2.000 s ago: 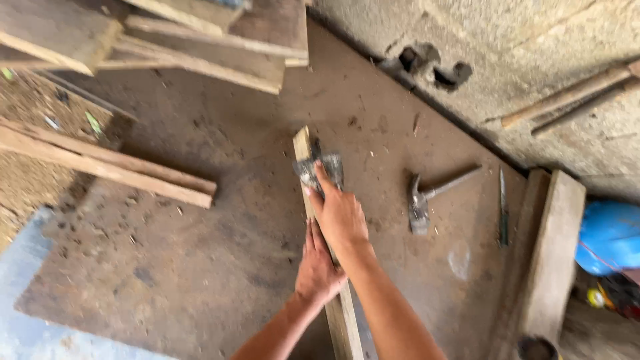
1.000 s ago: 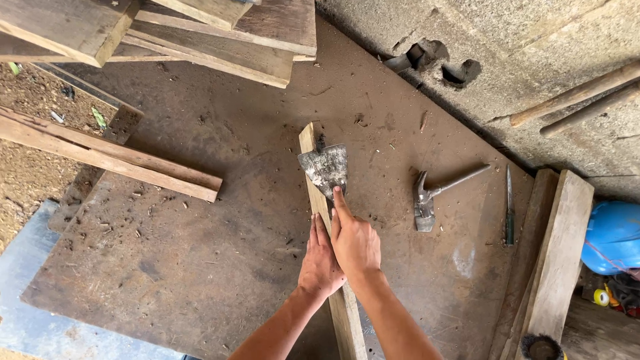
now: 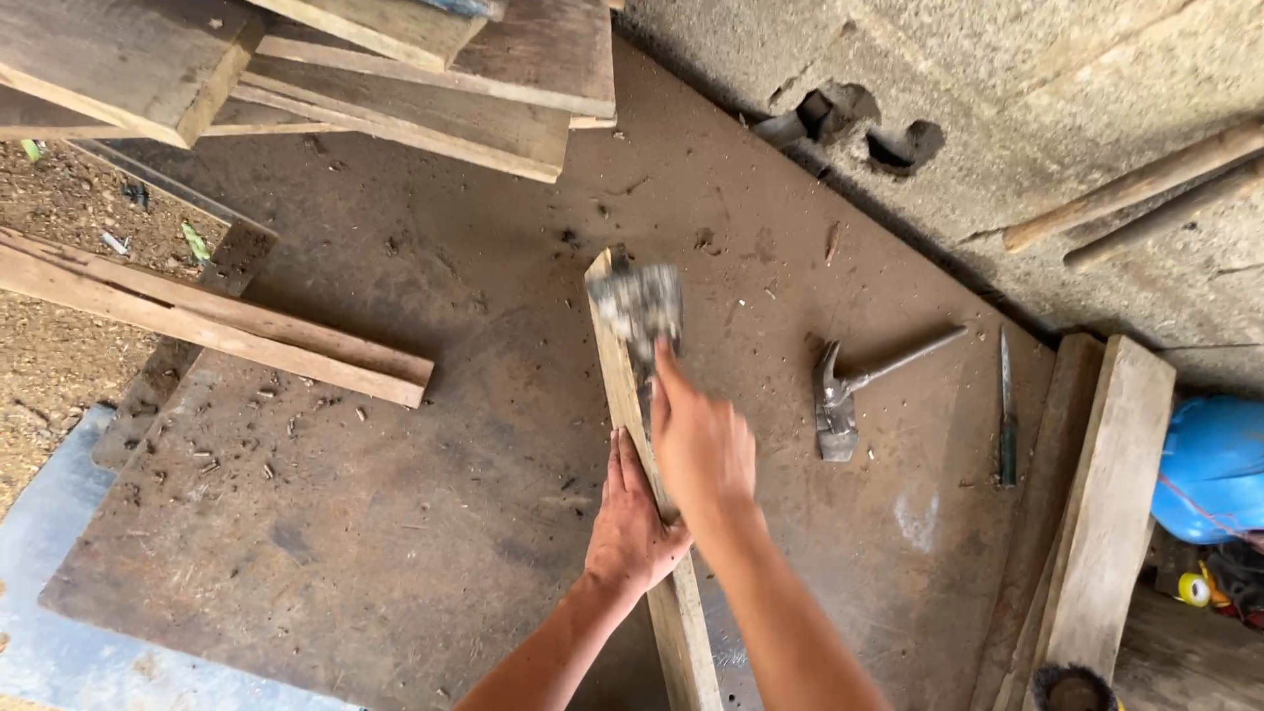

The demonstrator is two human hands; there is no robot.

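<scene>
A narrow wooden batten (image 3: 679, 632) lies on the brown, dusty work surface (image 3: 415, 553), running from the bottom edge up to the middle of the view. My left hand (image 3: 632, 523) grips it around its middle, fingers along the left side and thumb across the top. My right hand (image 3: 696, 430) holds a scraper (image 3: 640, 301) with a wide, worn metal blade, index finger stretched toward the blade. The blade, blurred, lies over the batten's far end and sticks out to the right. The scraper's handle is mostly hidden in my right hand.
A claw hammer (image 3: 839, 400) and a thin pointed tool with a dark handle (image 3: 1006, 425) lie at right. Boards (image 3: 1106, 513) and a blue helmet (image 3: 1210, 469) are beyond. Stacked planks (image 3: 415, 114) stand upper left, a split timber (image 3: 227, 321) below them. A concrete wall (image 3: 987, 89) borders the upper right.
The scraper blade, turned and set near the batten's far end, has shifted slightly with my right hand over the last second. My left hand still holds the batten.
</scene>
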